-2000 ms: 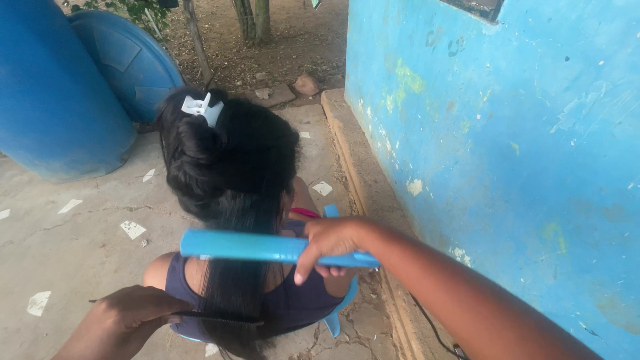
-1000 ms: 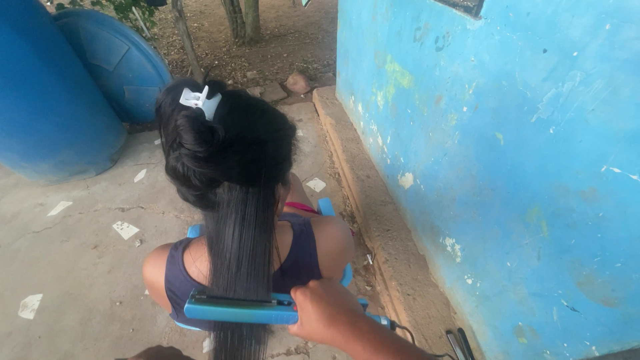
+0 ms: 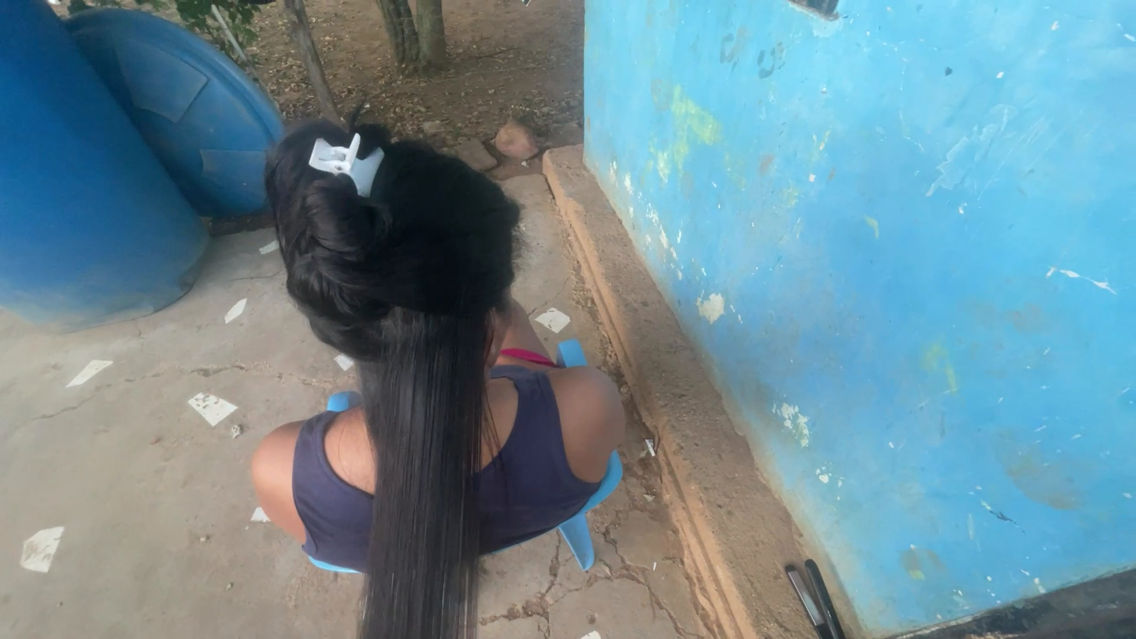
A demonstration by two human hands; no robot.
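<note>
Neither my left hand nor my right hand shows in the head view now. A person with long black hair (image 3: pixel 424 479) sits facing away, in a dark blue sleeveless top (image 3: pixel 532 461), on a light blue plastic chair (image 3: pixel 579 538). The lower section of hair hangs straight and smooth down the back, past the bottom edge of the view. The upper section is gathered on top of the head, with a white hair clip (image 3: pixel 348 163) in it. No hair straightener or comb is in sight at the hair.
A blue plastic barrel (image 3: pixel 80 195) and a round blue lid (image 3: pixel 177 106) stand at the upper left. The blue wall (image 3: pixel 852 266) and its concrete ledge (image 3: pixel 661 382) run along the right. A dark two-armed tool (image 3: pixel 815 599) lies on the ledge, cut off below.
Both hands have left the view. The blue hair straightener, earlier in my right hand across the hair, and the comb, earlier in my left hand, are out of sight.
</note>
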